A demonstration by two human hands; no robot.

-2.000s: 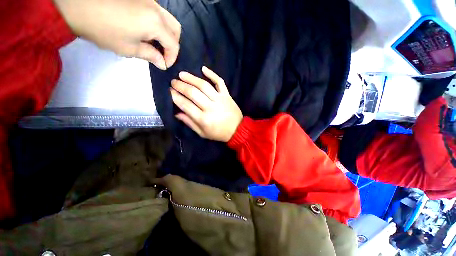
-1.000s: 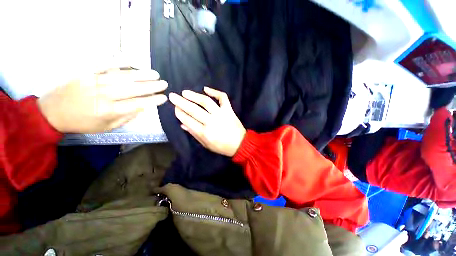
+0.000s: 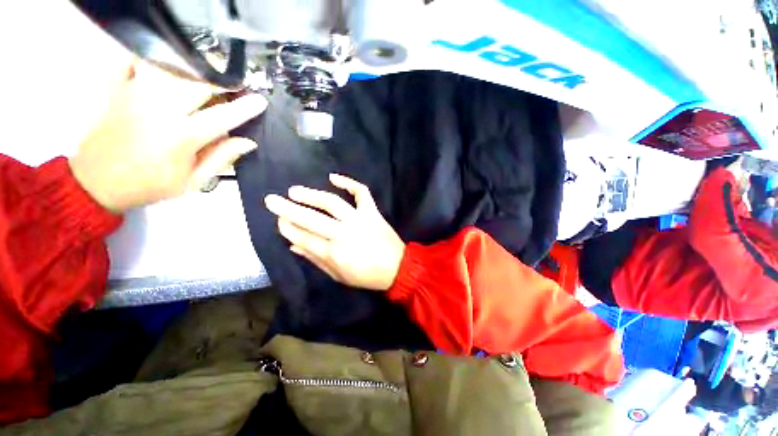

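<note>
The black garment piece (image 3: pixel 444 162) lies under the sewing machine head (image 3: pixel 546 51), with soft folds heaped to the right. My left hand (image 3: pixel 162 136) is at the cloth's left edge beside the needle area, fingers pointing right; whether it pinches the edge is not clear. My right hand (image 3: pixel 337 234) lies flat on the cloth, fingers spread. The tension assembly (image 3: pixel 307 81) and a white knob (image 3: pixel 316 125) stand just above the cloth. The needle and presser foot are hidden or too blurred to tell.
The white machine bed (image 3: pixel 183 230) is left of the cloth, with a measuring strip (image 3: pixel 188 289) along its front edge. The control panel (image 3: pixel 704 132) is at the arm's end. My olive coat (image 3: pixel 341 396) is below. Another person's red sleeve (image 3: pixel 674 272) is at the right.
The view has shifted, so the machine head now shows much more. My left hand has moved up toward the needle area. My right hand stays flat on the cloth.
</note>
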